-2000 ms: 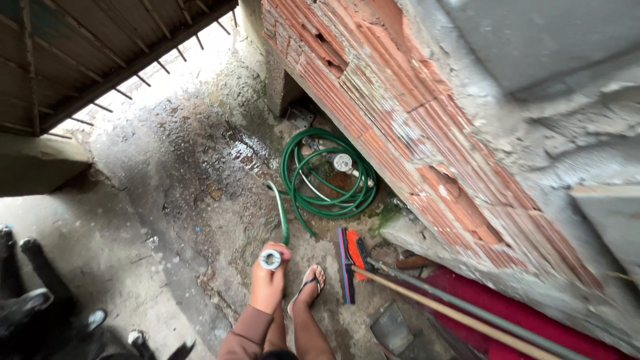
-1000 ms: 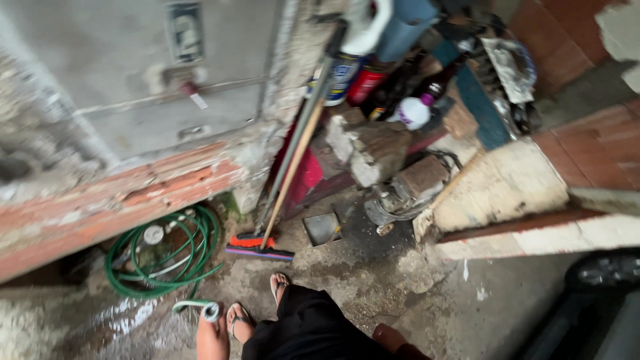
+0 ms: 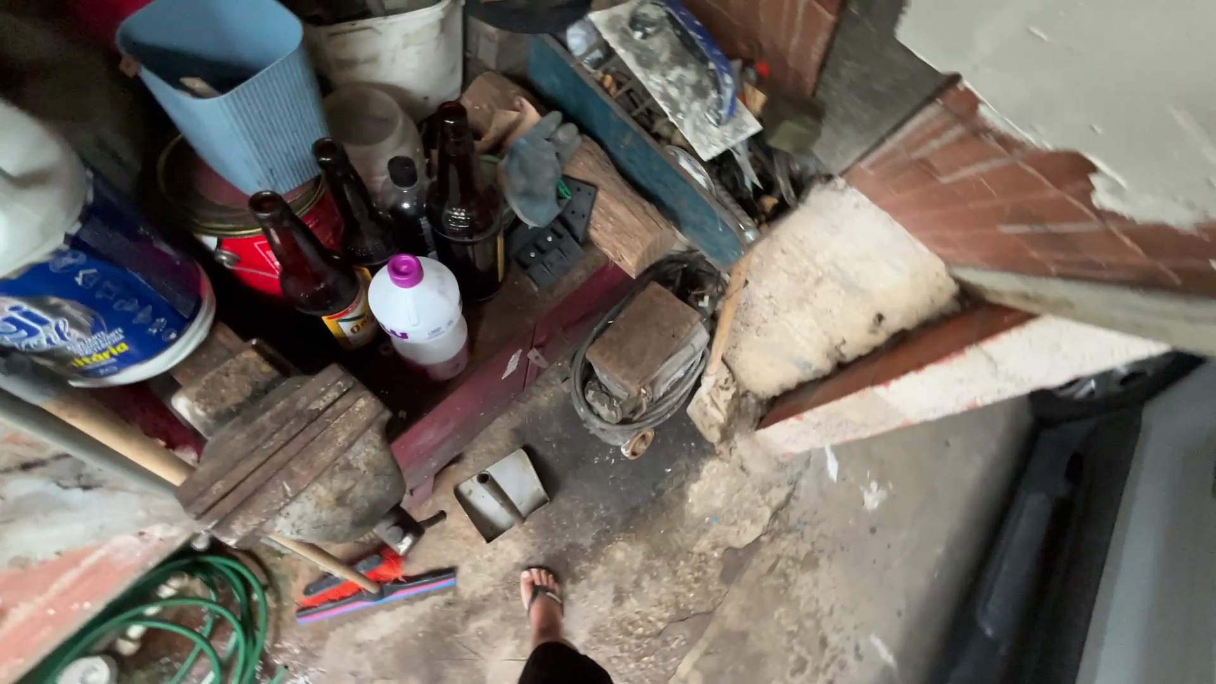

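Note:
Neither of my hands shows in the current view, so what they hold is hidden. A coiled green hose (image 3: 223, 608) lies on the floor at the lower left. Beside it are a squeegee (image 3: 380, 597) with a pink and blue edge and a red broom head (image 3: 353, 581). Right of these, a metal dustpan (image 3: 502, 494) rests on the concrete. My foot in a flip-flop (image 3: 541, 594) stands below it. A white plastic bottle with a purple cap (image 3: 418, 313) stands on a dark red shelf (image 3: 475, 418) among brown glass bottles (image 3: 309, 266).
A bench vise (image 3: 304, 465) juts out at the left. Behind are a blue plastic bin (image 3: 228, 95), a red paint can (image 3: 252, 261) and a blue toolbox (image 3: 632, 152) with a trowel (image 3: 679, 76). A coiled cable (image 3: 608, 423) surrounds a brick (image 3: 646, 337) near a low wall (image 3: 950, 380). A vehicle (image 3: 1016, 551) is at right.
The view has swung right and in toward the shelf. The hand holding the hose end in the earlier frames is out of view now.

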